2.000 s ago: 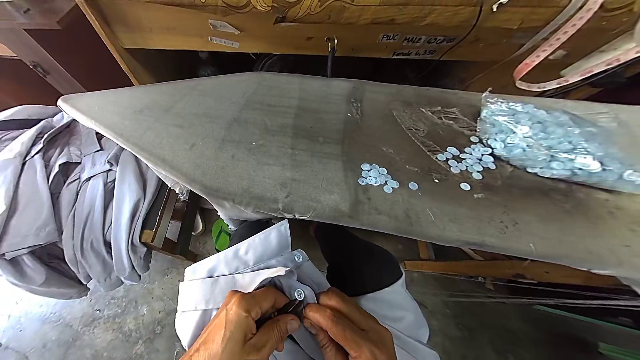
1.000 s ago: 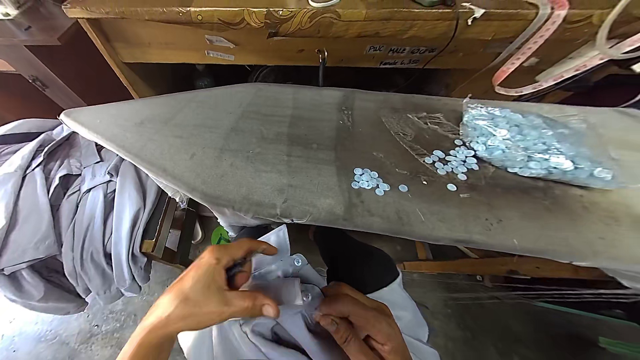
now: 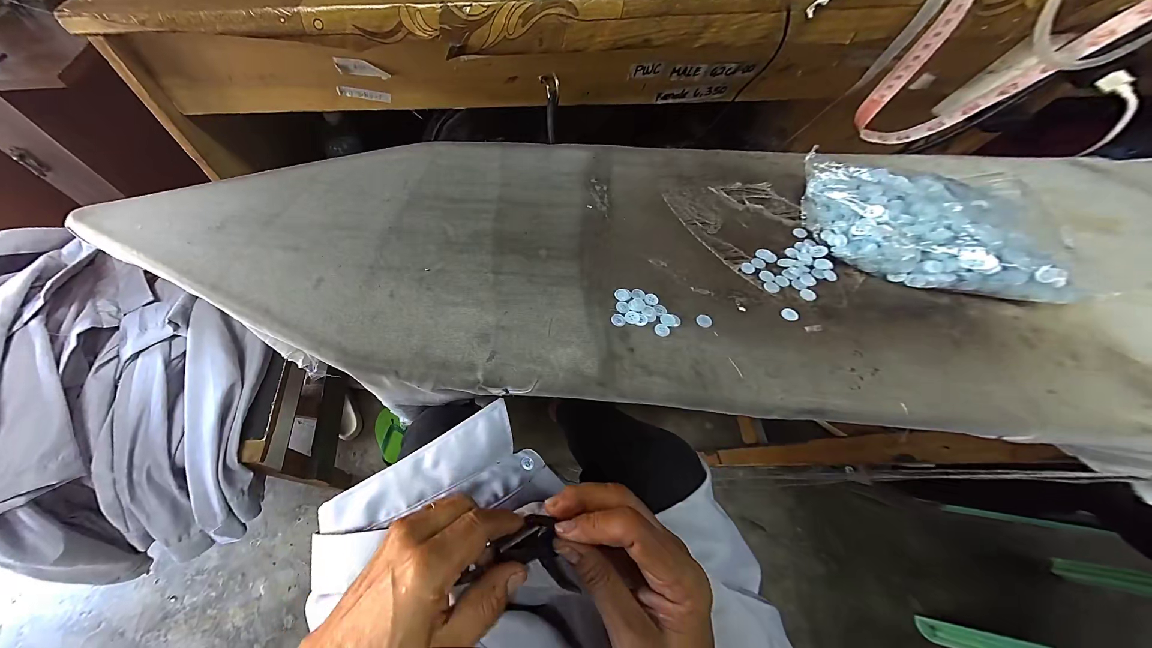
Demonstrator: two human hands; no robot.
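Note:
A light grey garment (image 3: 409, 495) with a collar lies over my lap, and a pale button (image 3: 527, 460) sits on its front edge. My left hand (image 3: 441, 567) grips a small dark tool (image 3: 522, 542), its exact kind unclear, above the cloth. My right hand (image 3: 621, 558) is at the tool's other end, its fingertips pinched together; whether they hold the tool or something small is hidden. Beyond the hands, a small group of pale blue buttons (image 3: 637, 308) lies on a padded ironing board (image 3: 405, 270). More loose buttons (image 3: 792, 263) lie beside a clear plastic bag of buttons (image 3: 927, 225).
Grey garments (image 3: 135, 396) are heaped at the left on a wooden stand (image 3: 288, 423). Behind the board runs a wooden table (image 3: 450, 81) with handwritten labels. A pink measuring tape (image 3: 954, 81) hangs at the upper right. A green slipper (image 3: 390, 436) is on the floor.
One second ago my left hand was raised with its fingers apart; now it has come down beside my right hand, with the dark tool between them.

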